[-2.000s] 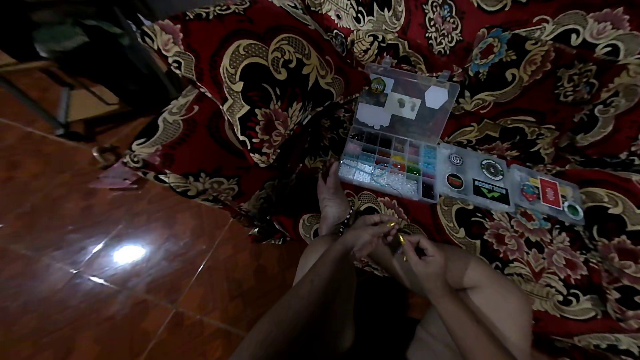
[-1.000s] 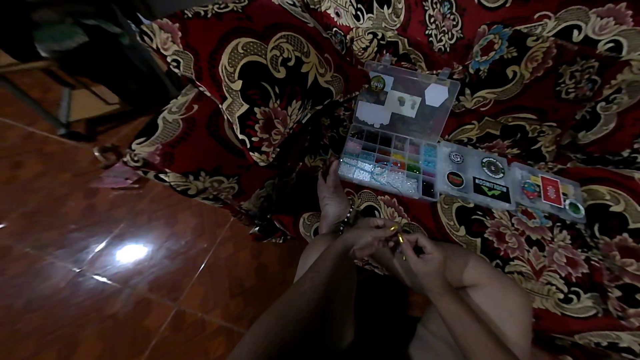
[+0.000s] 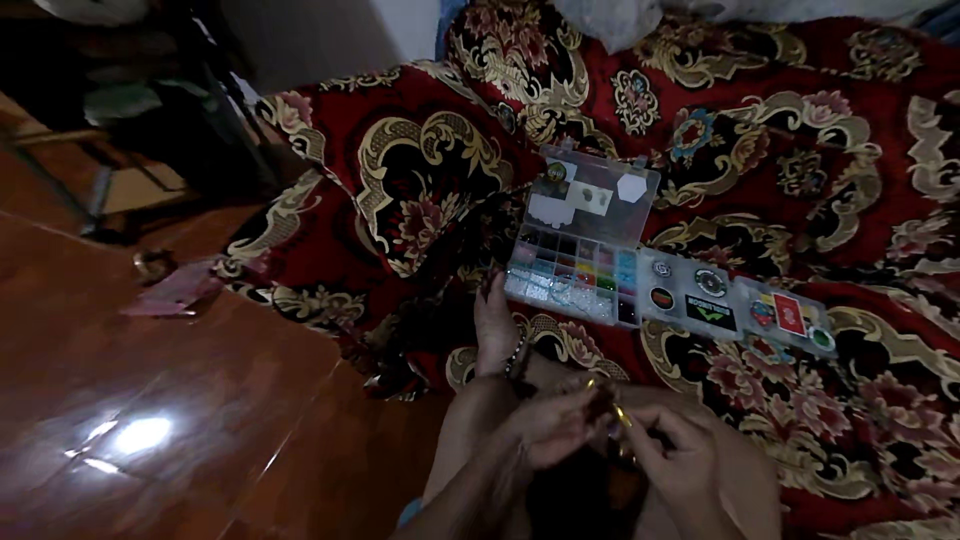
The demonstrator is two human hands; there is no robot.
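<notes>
My left hand (image 3: 559, 424) is above my lap with its fingers curled together. Close beside it on the right, my right hand (image 3: 671, 442) has thumb and fingertips pinched near the left fingertips. Yellow shows at the fingertips of both hands, apparently painted nails. Anything between the fingers is too small and dark to make out. Beyond the hands, an open plastic compartment box (image 3: 559, 296) holds beads of several colours, with clear or white ones in front. Its transparent lid (image 3: 615, 217) stands tilted back and bears stickers and paper pieces.
Two closed plastic cases, one (image 3: 679, 319) beside the box and another (image 3: 814, 304) farther right, bear stickers. All lie on a red patterned sofa cover (image 3: 750, 187). A bare foot touches the box's left side. A pink plastic bag (image 3: 176, 289) lies on the tiled floor (image 3: 247, 375).
Both hands have stayed close together over the lap, with only small finger movements. The boxes have not moved.
</notes>
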